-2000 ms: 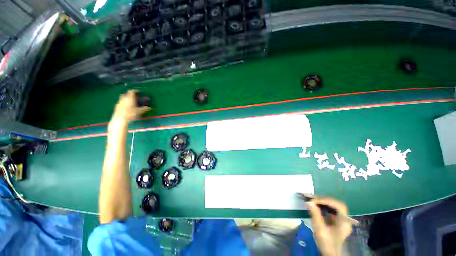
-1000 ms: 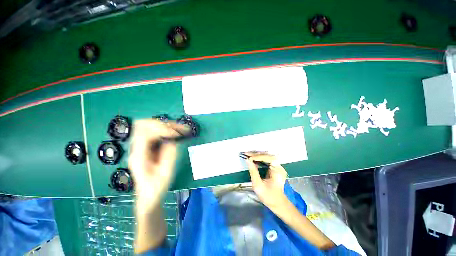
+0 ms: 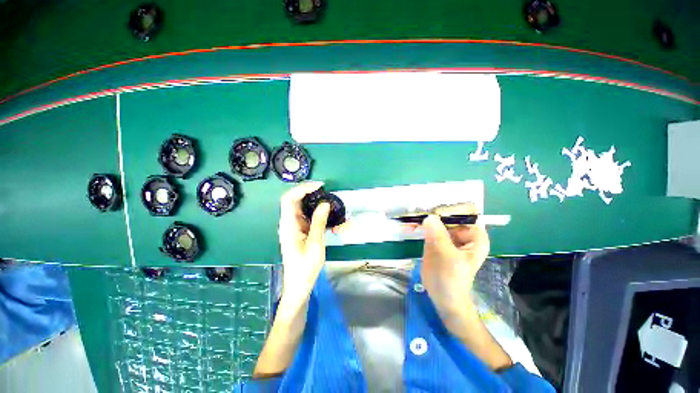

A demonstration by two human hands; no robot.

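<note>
My left hand (image 3: 302,234) holds a black lens module (image 3: 324,209) between thumb and fingers, over the left end of the narrow white sheet (image 3: 368,202). My right hand (image 3: 454,246) holds thin tweezers (image 3: 437,219), dark with a pale rear end, lying almost level over the same sheet, tip pointing left toward the module. The tip is not touching the module. Several black lens modules (image 3: 217,193) with pale centres lie loose on the green bench to the left. A wider white sheet (image 3: 395,107) lies farther off near the red line.
A loose pile of small white die-cut pieces (image 3: 597,173) lies at right, with strays toward the sheets. More modules (image 3: 304,8) sit on the green belt at the top. A clear blister tray (image 3: 196,330) is below the bench edge at left, a grey bin (image 3: 614,307) at lower right.
My left hand has come from the belt to the narrow sheet with a module. My right hand has moved right along the sheet with the tweezers. The view has shifted too.
</note>
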